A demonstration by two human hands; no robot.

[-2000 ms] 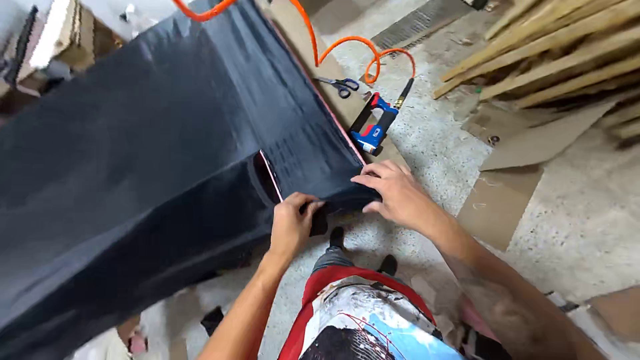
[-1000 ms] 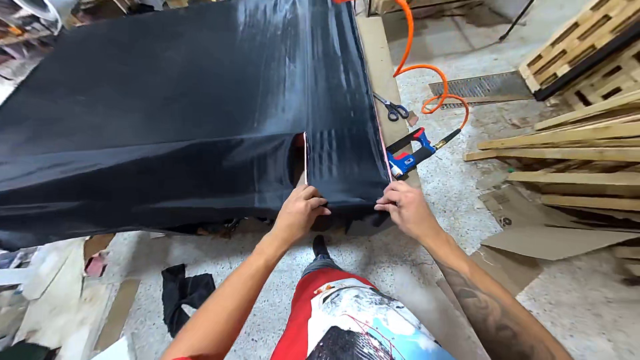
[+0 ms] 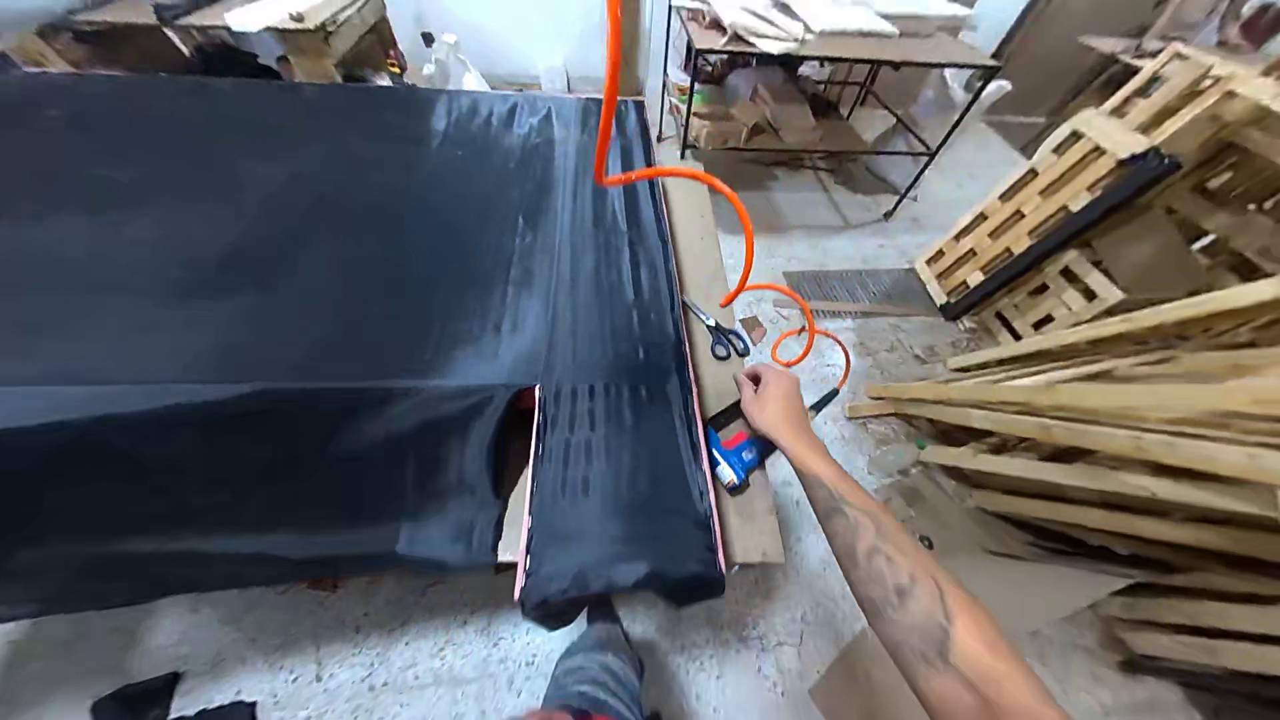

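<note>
A large sheet of black fabric (image 3: 330,240) covers a wide flat piece, with a narrow covered strip (image 3: 620,480) at its right that has pinkish edges. My right hand (image 3: 775,402), its fingers curled, is over the blue pneumatic stapler (image 3: 738,458), just right of the strip. Whether it touches the stapler is not clear, and what its fingers hold cannot be made out. Scissors (image 3: 722,338) with dark handles lie on the cardboard just above the hand. An orange coiled air hose (image 3: 745,225) runs down to the stapler. My left hand is out of view.
Wooden slats (image 3: 1090,420) are stacked at the right, below wooden pallet-like frames (image 3: 1040,200). A metal-framed table (image 3: 830,50) stands at the back. A cardboard strip (image 3: 755,530) runs along the right edge, and black scraps (image 3: 140,697) lie on the floor at the lower left.
My right hand has left the fabric's front corner and moved to the stapler. My left hand has let go of the strip's front edge and gone out of view. The view has shifted.
</note>
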